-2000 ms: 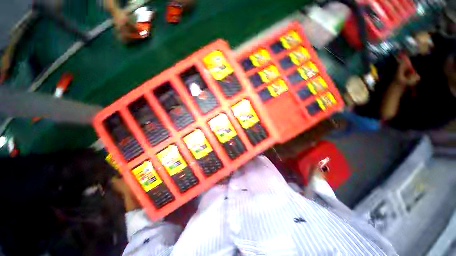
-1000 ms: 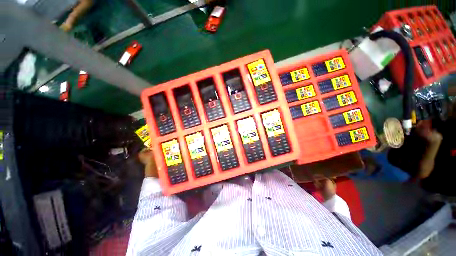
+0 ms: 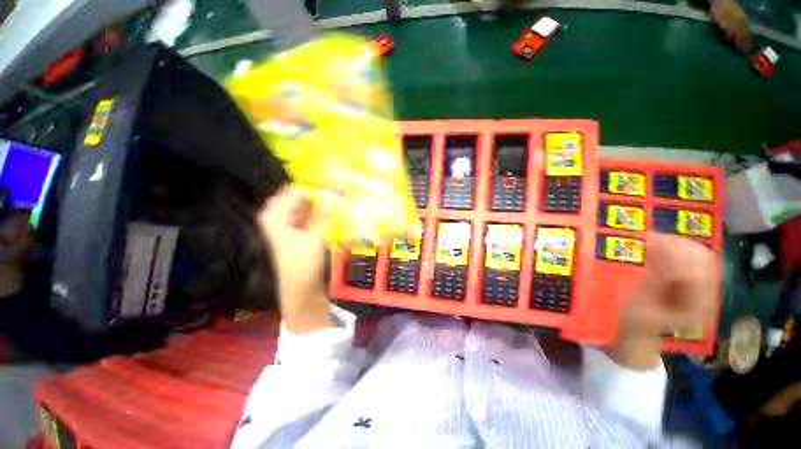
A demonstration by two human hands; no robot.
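Note:
My left hand [image 3: 294, 228] holds a large yellow label sheet [image 3: 329, 131], blurred, raised over the left end of the red phone tray [image 3: 457, 307]. The tray has two rows of black keypad phones. The near-row phones show yellow labels on their screens. In the far row, the rightmost phone [image 3: 563, 171] has a yellow label; the other visible ones have bare dark screens. The far-left slot is hidden by the sheet. My right hand [image 3: 672, 285] is blurred over the second red tray [image 3: 606, 307], which holds labelled phones; its fingers and any held item are unclear.
An open black case [image 3: 83, 219] stands at the left, with a pale labelled unit inside. Red ridged trays [image 3: 167, 377] are stacked at lower left. Red-orange pieces [image 3: 536, 38] lie along the green surface. A white box [image 3: 760, 197] and another person's hand [image 3: 729, 22] are at the right.
The view has swung left, bringing the black case and tray stack further in. My left hand has come up with the yellow sheet. My right hand has moved up over the second tray.

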